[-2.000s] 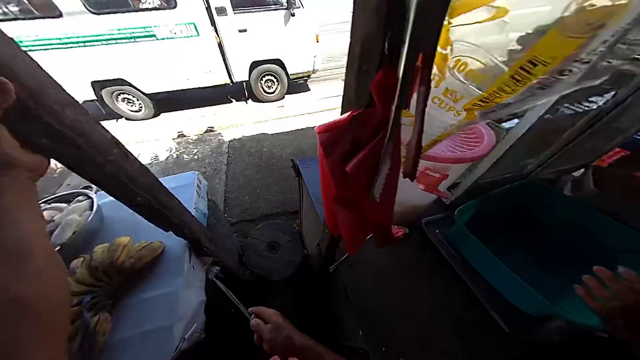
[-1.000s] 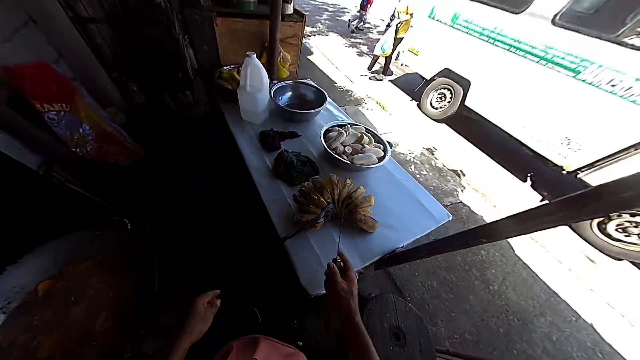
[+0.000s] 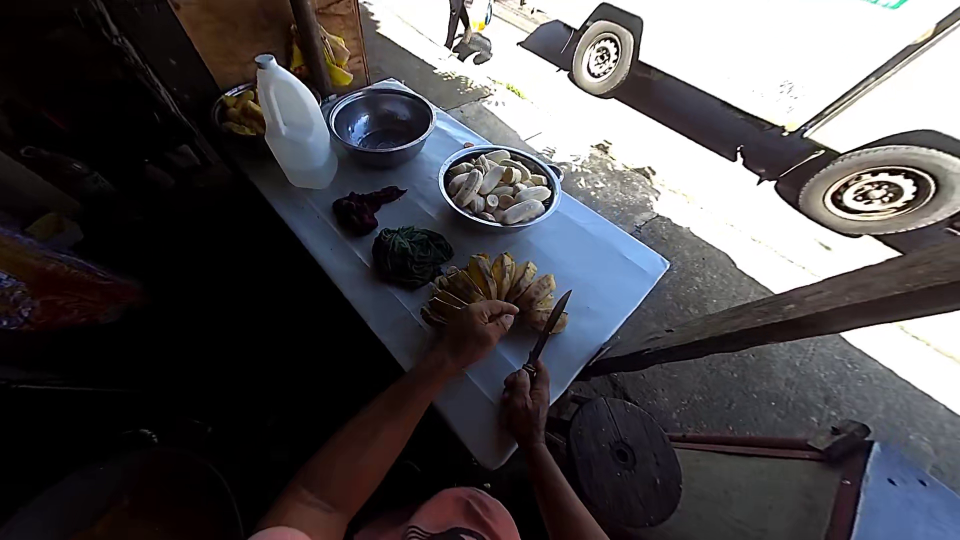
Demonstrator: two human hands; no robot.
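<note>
My right hand [image 3: 526, 401] grips the handle of a knife [image 3: 550, 328], its blade pointing up and away beside the right end of a bunch of bananas [image 3: 482, 276]. Over the near side of that bunch is my left hand [image 3: 480, 330], fingers curled at the stem part; whether it grips the bunch is hard to tell. Beyond the bananas, a metal bowl [image 3: 555, 204] holds peeled bananas [image 3: 492, 178]. A dark green cloth bundle [image 3: 411, 256] lies just left of the bunch, with a dark purple cloth [image 3: 361, 210] behind it.
The white-covered table [image 3: 600, 259] also bears a shiny metal bowl [image 3: 382, 127] and a translucent plastic jug [image 3: 298, 131]. A bowl of yellow pieces [image 3: 241, 111] is at the far left. A slanted wooden post [image 3: 780, 304] and a round wooden stool top [image 3: 625, 461] are on the right. A vehicle stands on the street.
My left hand has moved from beside the table to the banana bunch. My right hand still holds the knife. The view has swung far from the hanging red cloth seen earliest.
</note>
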